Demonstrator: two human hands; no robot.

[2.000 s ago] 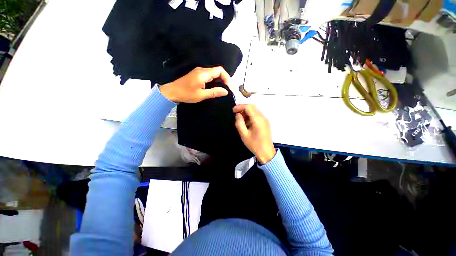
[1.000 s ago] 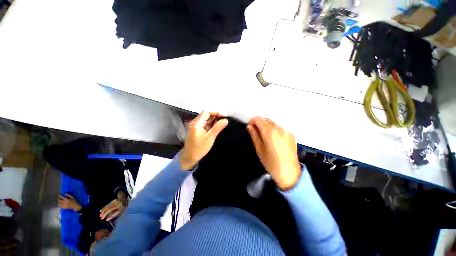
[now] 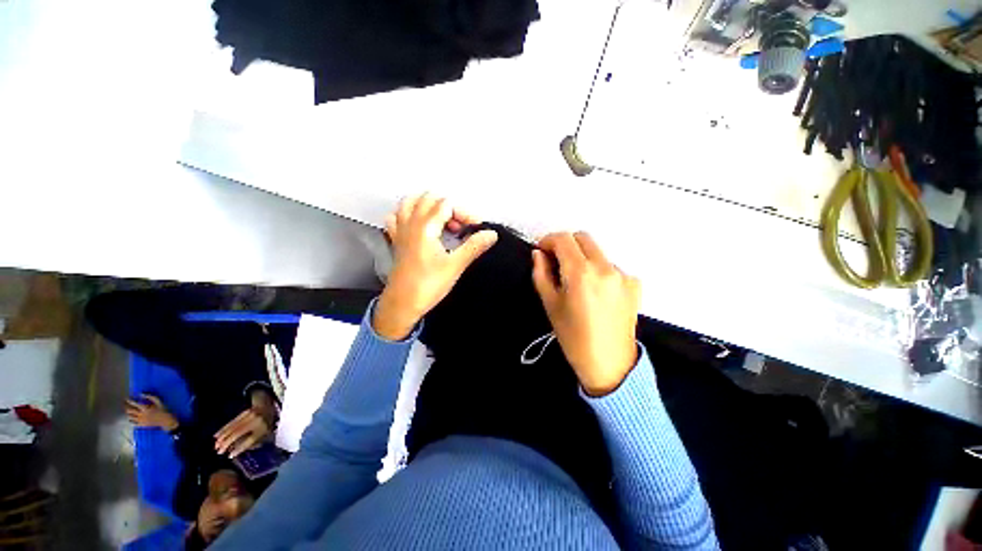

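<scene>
A black garment panel (image 3: 490, 296) hangs from the table's front edge into the lap. My left hand (image 3: 429, 258) pinches its upper edge on the left, thumb and fingers on the cloth. My right hand (image 3: 585, 299) grips the same edge a little to the right. A short stretch of edge shows between the hands. A thin white loop (image 3: 537, 348) lies against the cloth beside my right hand. The part of the cloth under the fingers is hidden.
A black stack of cut panels (image 3: 377, 43) lies at the back. Yellow-handled scissors (image 3: 878, 228), black strips (image 3: 878, 97), a knurled knob (image 3: 782, 62) and a crinkled plastic bag (image 3: 948, 323) are at the right. Another person's hands (image 3: 246, 428) show at lower left.
Both hands have moved from the tabletop to its front edge with the black cloth. The view has shifted, and another person has come into view at lower left.
</scene>
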